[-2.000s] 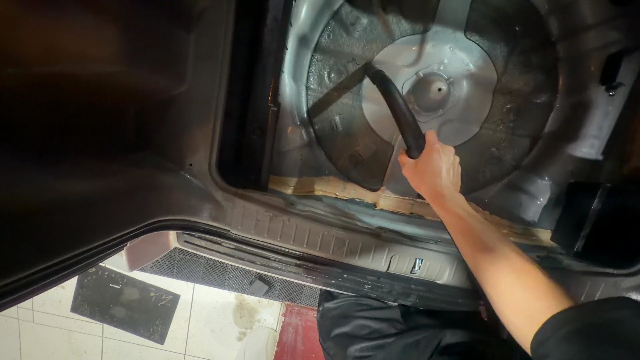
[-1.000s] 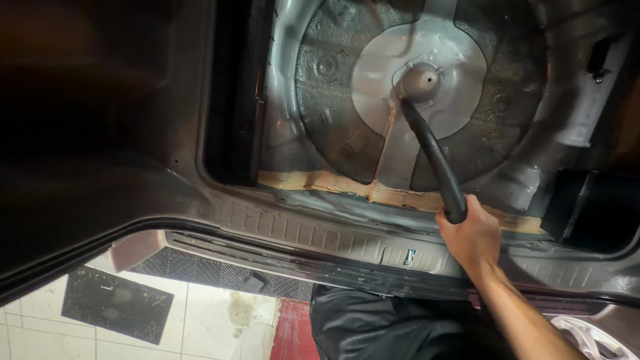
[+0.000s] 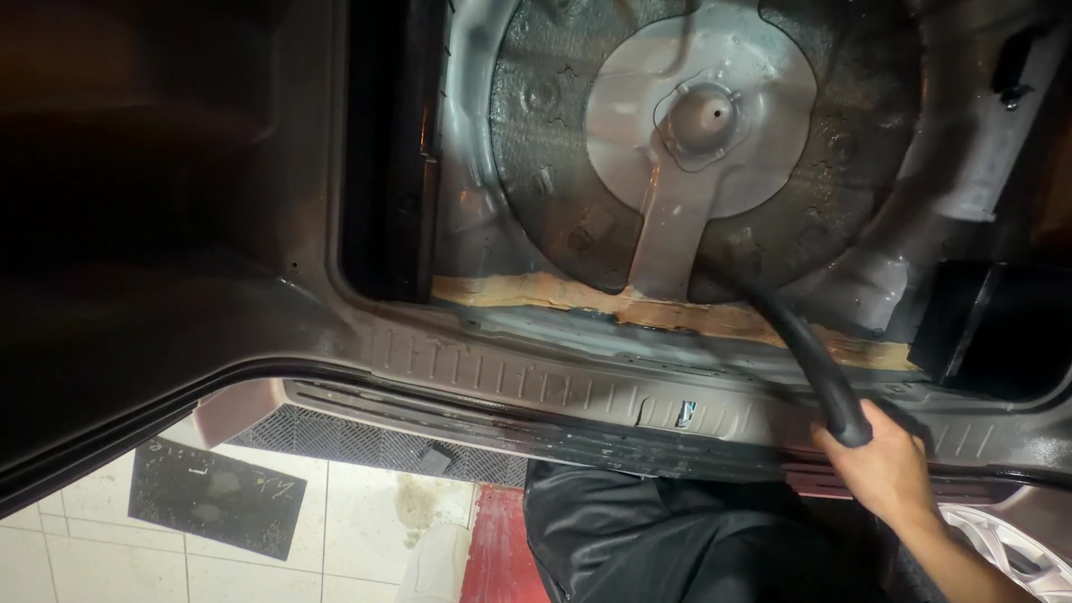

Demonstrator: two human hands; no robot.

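Observation:
My right hand (image 3: 892, 469) grips the near end of a black curved tube (image 3: 800, 343), which looks like a vacuum wand. It reaches over the trunk sill into a car's spare-wheel well (image 3: 553, 167), its far end low over the dark floor near the well's front edge. The well has a dark, wet-looking ring around a light grey metal centre with a raised hub (image 3: 703, 117). A ragged tan strip (image 3: 536, 291) of sealant or adhesive runs along the well's near side. My left hand is out of view.
The ribbed trunk sill trim (image 3: 502, 368) with its metal latch striker (image 3: 687, 414) crosses the middle. A black box-like part (image 3: 1005, 327) sits at the right. Below are a silver wheel (image 3: 1005, 544), black trousers, a dark mat (image 3: 218, 498) on white tiles and a red floor strip.
My right hand has moved down and to the right with the black tube. The tube's far end has come away from beside the hub towards the near edge of the well.

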